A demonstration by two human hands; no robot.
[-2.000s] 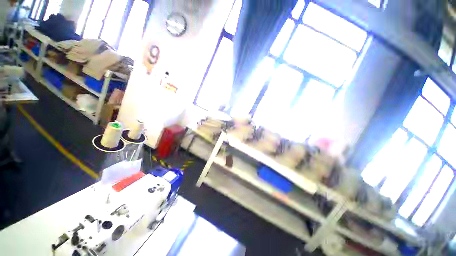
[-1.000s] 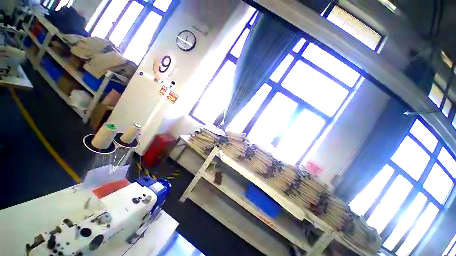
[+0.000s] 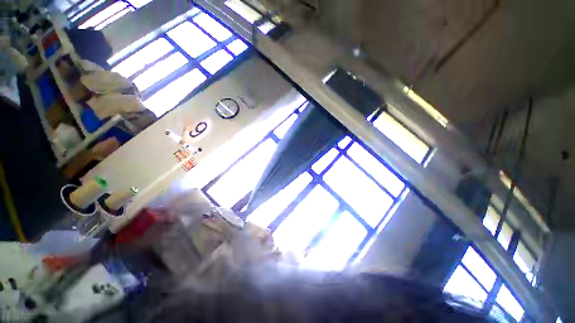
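No hand is clearly seen. A large dark, blurred shape (image 3: pixel 328 299) covers the bottom middle and right; I cannot tell what it is. Blurred beige panels (image 3: pixel 208 236) show just above and left of it; whether they are held cannot be told. The white sewing machine (image 3: pixel 94 287) is blurred at the bottom left, partly cut off by the frame edge. Two thread cones (image 3: pixel 88 192) stand behind it.
A white storage rack (image 3: pixel 94 140) with beige panels (image 3: pixel 113 94) and blue bins stands at the upper left. A yellow floor line (image 3: pixel 11 205) runs at the left edge. A wall with a clock (image 3: pixel 227 108) and tall windows (image 3: pixel 315 217) lie beyond.
The view has tilted and turned, showing more ceiling. The dark shape has come in at the bottom, and the window-side shelf is now mostly hidden. The machine sits further left.
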